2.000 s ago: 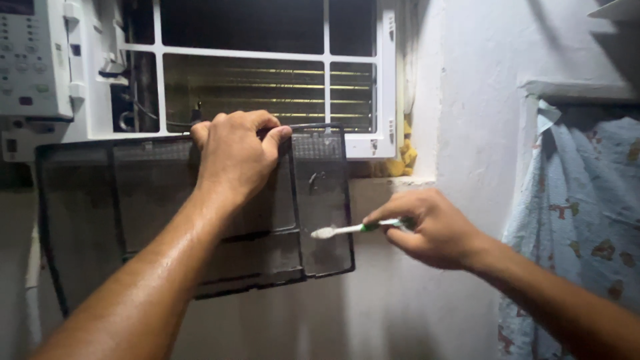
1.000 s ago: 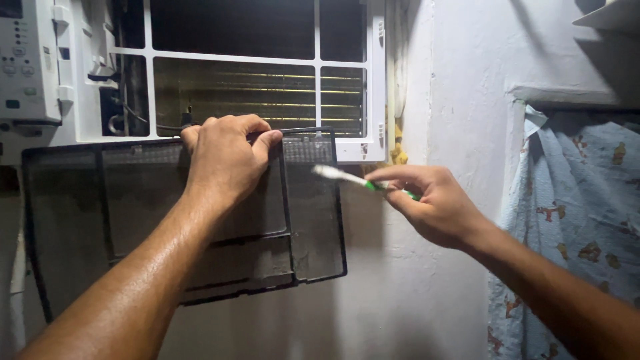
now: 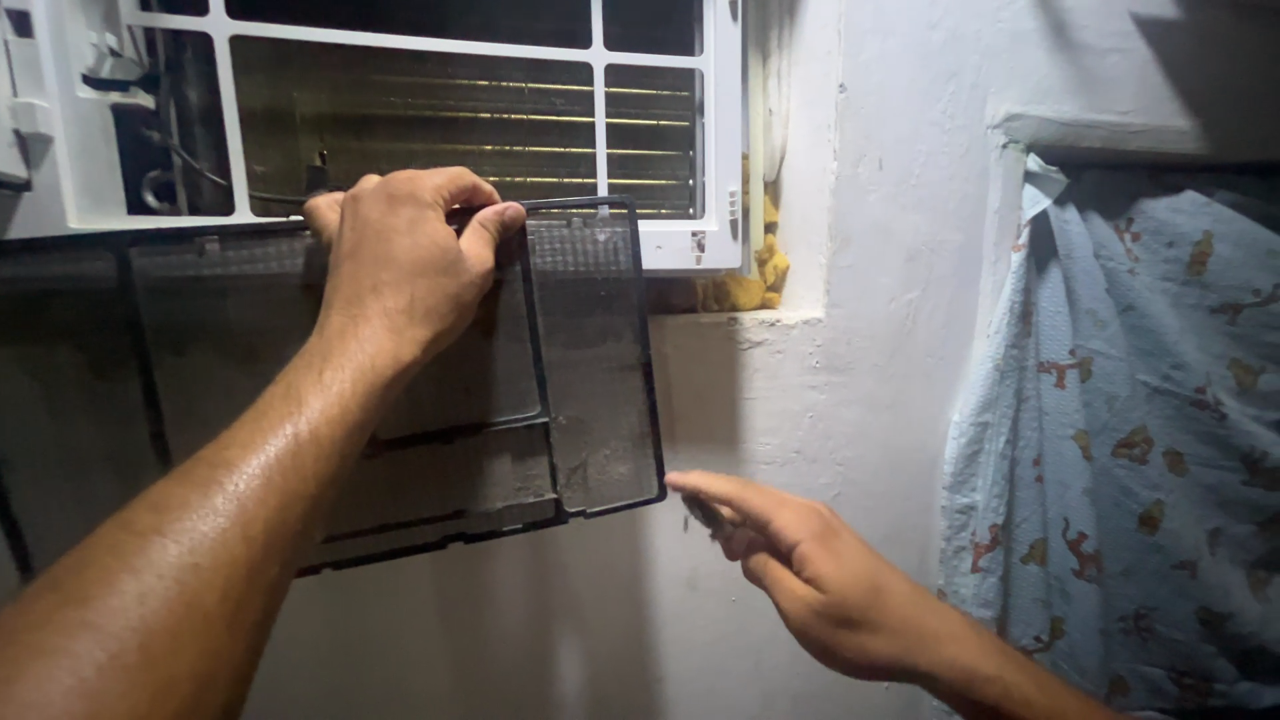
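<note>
My left hand (image 3: 410, 255) grips the top edge of a black-framed mesh air-conditioner filter (image 3: 600, 400), with the thumb in front. The filter hangs slightly tilted before the unit's white front grille (image 3: 600, 58), and grey dust lies on its lower right mesh. My right hand (image 3: 790, 560) is just beyond the filter's lower right corner, its fingertips close to the frame. A small grey object (image 3: 706, 515), blurred, is between its fingers; whether it is a toothbrush head or a clump of dust I cannot tell. No toothbrush handle shows in this view.
Behind the grille are metal fins and a dark cable (image 3: 195, 165). Yellow foam (image 3: 745, 290) fills the gap beside the unit's lower right corner. A pale rough wall (image 3: 890, 300) stands behind my right hand. A blue patterned curtain (image 3: 1120, 430) hangs at the right.
My right hand has moved down, from beside the filter's right part to its lower corner. The white and green toothbrush it held earlier is not plainly visible now. My left hand keeps its grip.
</note>
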